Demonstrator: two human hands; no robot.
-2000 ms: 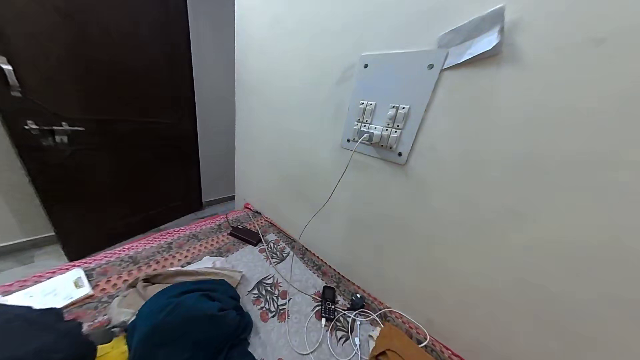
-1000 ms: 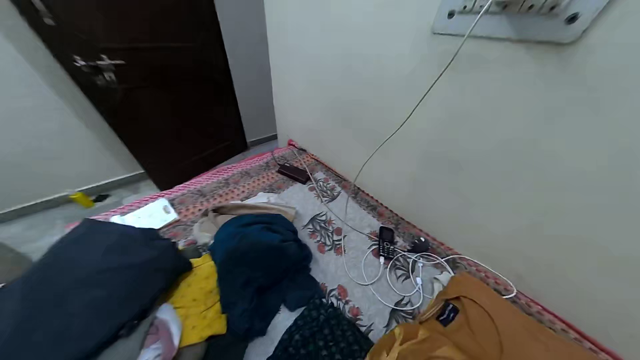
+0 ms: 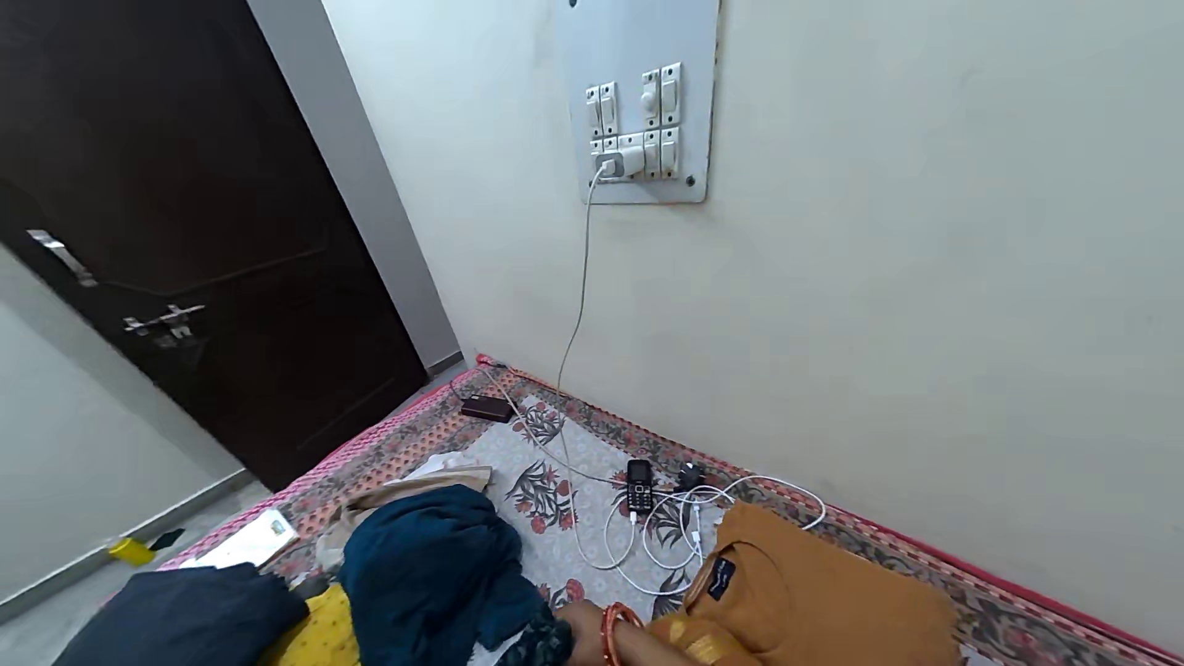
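At the bottom edge of the head view is one hand, my right hand (image 3: 583,633), with red and gold bangles on its wrist. It is at a dark patterned cloth (image 3: 541,638), and its fingers are mostly hidden, so its grip cannot be told. To its right lies an orange-brown garment (image 3: 832,583) with a dark neck label. A teal cloth bundle (image 3: 435,555) lies to its left, next to a yellow dotted cloth (image 3: 324,629) and a dark navy cloth (image 3: 185,615). My left hand is not in view.
A keypad phone (image 3: 639,486) lies on the floral bedsheet (image 3: 592,444) among white cables (image 3: 666,555). One cable rises to a charger in the wall switchboard (image 3: 647,111). A dark case (image 3: 487,408) lies near the corner; a dark door (image 3: 203,231) stands left.
My right hand has come into view at the bottom, at the dark patterned cloth. The view has shifted, with the switchboard largely back in sight.
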